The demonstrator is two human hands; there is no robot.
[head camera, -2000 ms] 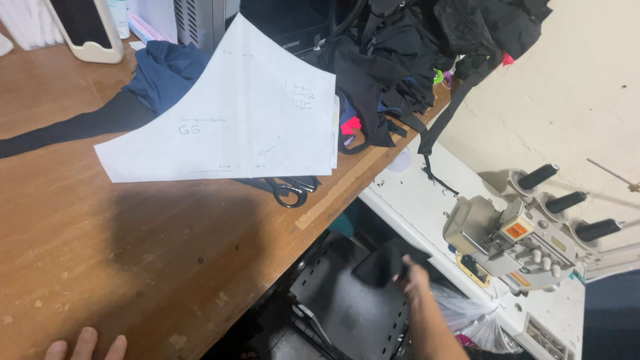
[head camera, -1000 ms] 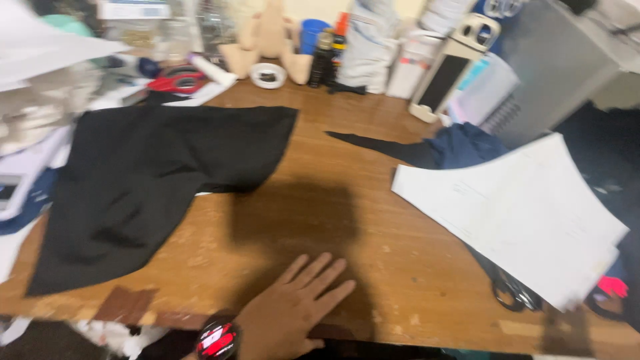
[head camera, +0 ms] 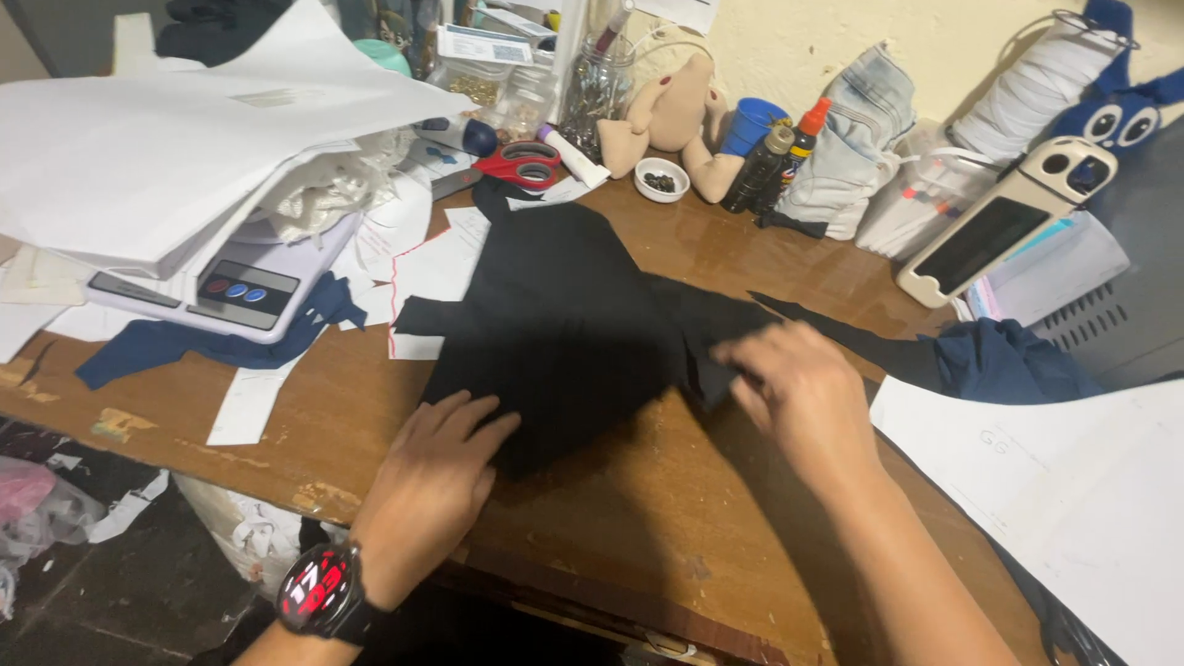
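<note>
A cut piece of black fabric [head camera: 555,314] lies on the wooden table in front of me. My left hand [head camera: 444,472], with a watch [head camera: 319,592] on the wrist, rests on its near left edge with the fingers spread. At the fabric's right side, my right hand [head camera: 795,393] has thumb and fingertips closed on a black flap [head camera: 717,324]. Whether that flap is a separate piece, I cannot tell. Beyond it lies a narrow black strip [head camera: 851,342] joined or next to dark blue cloth [head camera: 1008,361].
Large white paper patterns [head camera: 1045,481] lie at the right. More paper [head camera: 185,157] is heaped on a kitchen scale [head camera: 245,294] at the left. Red-handled scissors [head camera: 523,165], a small white dish [head camera: 660,180], bottles [head camera: 758,168] and a beige handheld device [head camera: 1004,222] stand or lie towards the wall.
The view has swung left from the sewing machine side. My right hand, over the chair with a dark piece two seconds ago, is now at the fabric. My left hand has moved from bare table onto the fabric.
</note>
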